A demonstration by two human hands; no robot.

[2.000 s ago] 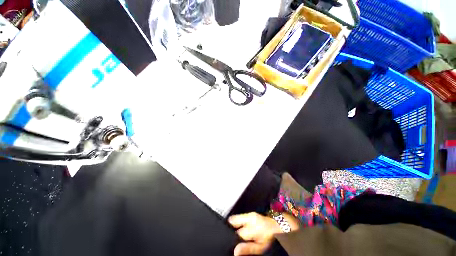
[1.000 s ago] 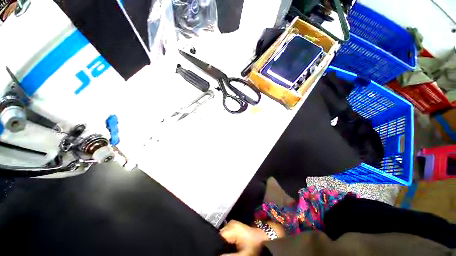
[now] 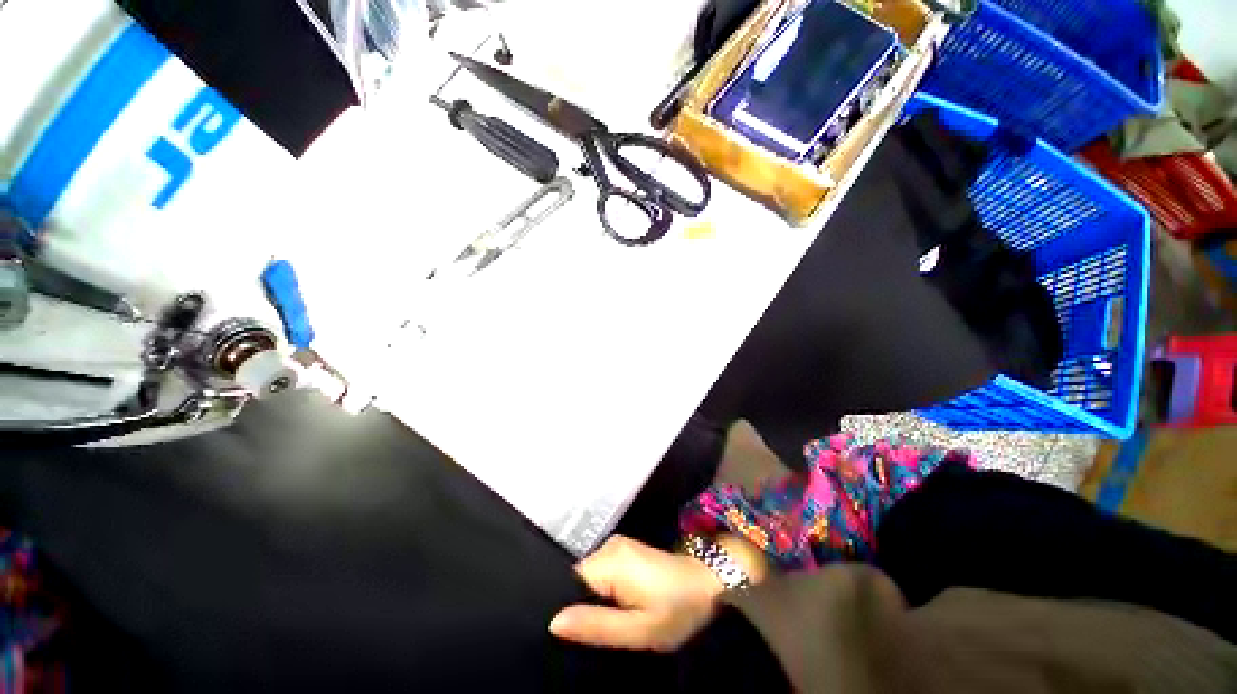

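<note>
Plain black fabric (image 3: 339, 542) lies along the front of the white sewing machine (image 3: 82, 203) and reaches under its needle area (image 3: 350, 396), where a light shines on it. A blue tab (image 3: 286, 301) sticks up beside the round metal tension dial (image 3: 242, 350). My right hand (image 3: 644, 597), bare with a metal watch, is low in the centre beside the table corner. Its thumb and fingers are closed on the fabric edge; some fingers are hidden. My left hand is not in view; only a bit of floral sleeve (image 3: 16, 610) shows at the lower left edge.
On the white table (image 3: 597, 366) lie black-handled shears (image 3: 593, 136), slim silver snips (image 3: 509, 233) and a black-handled screwdriver (image 3: 505, 143). A smartphone (image 3: 810, 71) sits in an open yellow-brown box (image 3: 746, 170). Right of the table, a blue basket (image 3: 1119, 319) holds black cloth (image 3: 977, 244).
The camera view has shifted, moving the table items up in the picture. My right hand is still at the fabric by the table corner. Floral sleeve now shows at lower left.
</note>
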